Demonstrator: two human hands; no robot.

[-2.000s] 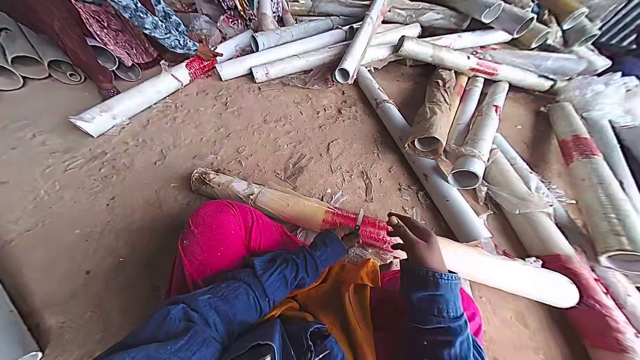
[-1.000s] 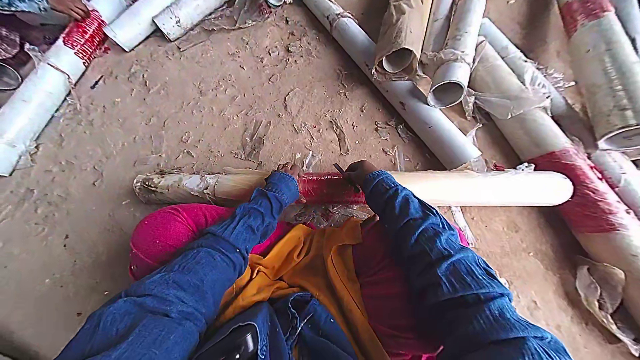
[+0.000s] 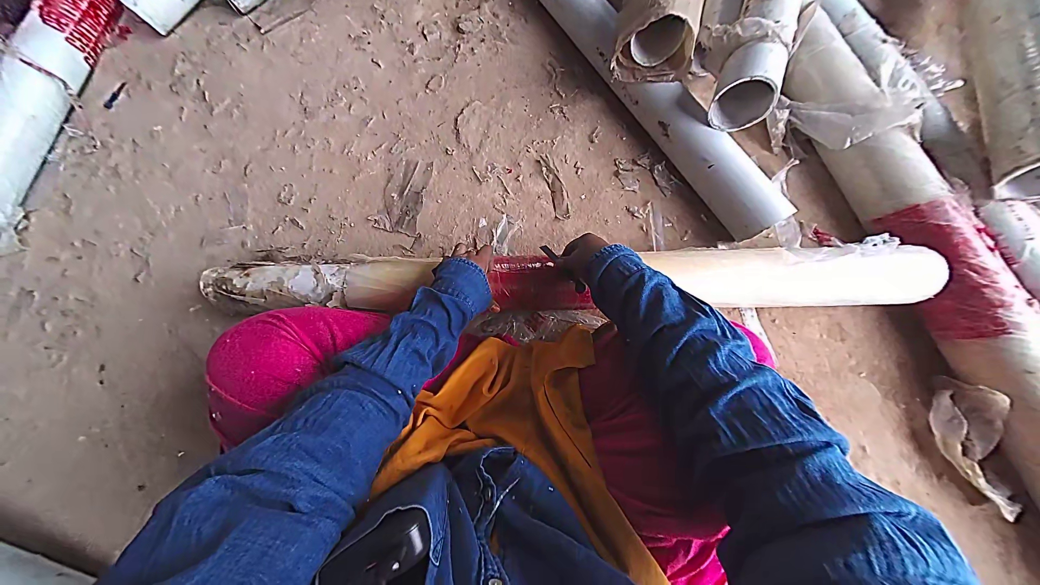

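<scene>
A long pale pipe lies crosswise over my lap, with red fabric or thread under clear plastic film around its middle. My left hand rests on the pipe at the left edge of the red band; its fingers are partly hidden by the denim cuff. At the band's right edge, my right hand is closed on a small dark tool, whose kind I cannot tell. Crumpled clear plastic hangs below the band. Worn, flaking wrap covers the pipe's left end.
Several pipes lie at the upper right, among them a grey pipe and one with a red band. Another red-banded pipe is at the upper left. Plastic scraps litter the dirt floor, and a torn piece lies at right.
Two seconds ago the pipe slanted across my lap; it now lies nearly level. My right hand has come down from its raised position onto the pipe. The view has tilted down.
</scene>
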